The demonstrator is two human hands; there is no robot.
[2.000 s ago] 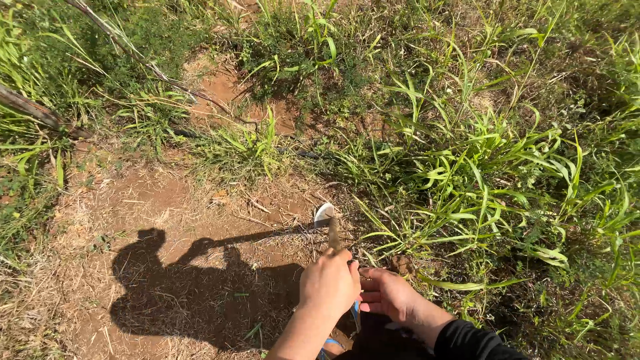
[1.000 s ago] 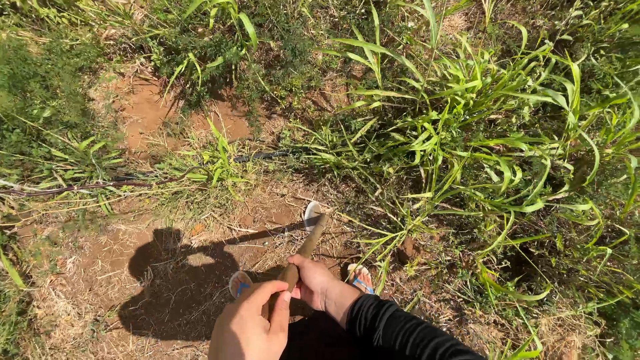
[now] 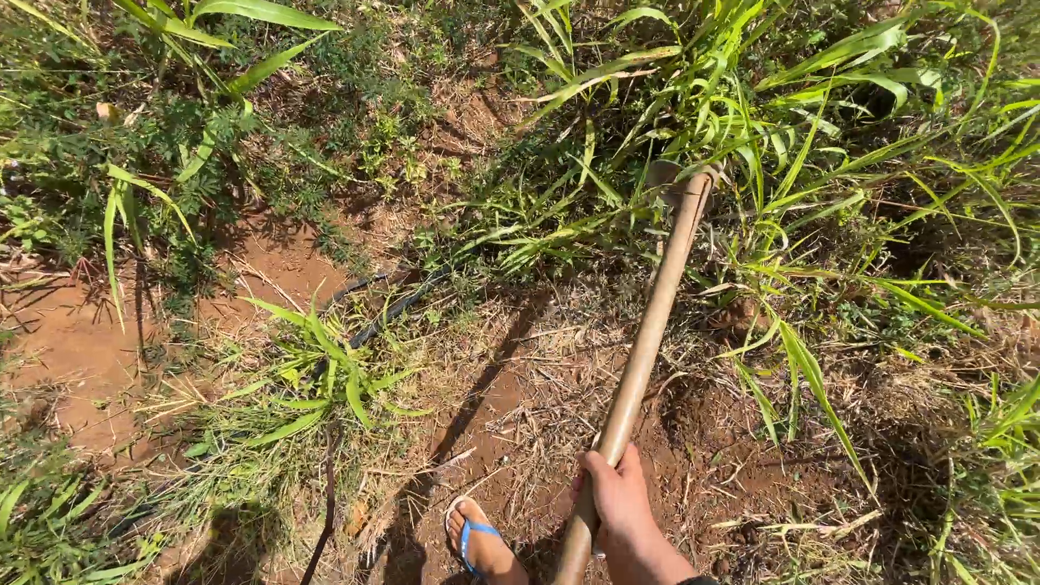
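Note:
My right hand (image 3: 621, 496) is closed around the wooden handle of a hoe (image 3: 642, 357), low in the picture and right of centre. The handle slants up and to the right from the bottom edge. At its far end the metal hoe head (image 3: 666, 177) lies among tall green grass (image 3: 731, 122), which partly covers it. My left hand is out of view, and the lower end of the handle runs past the bottom edge.
A black hose (image 3: 398, 307) crosses the ground left of the handle, beside a grass tuft (image 3: 337, 366). My foot in a flip-flop with blue straps (image 3: 479, 536) stands on reddish soil at the bottom. A thin dark stick (image 3: 327, 504) rises left of it.
The hoe head has moved from the bare soil near my feet out into the grass. My left hand, earlier beside the right at the handle, has left the view. The view has shifted.

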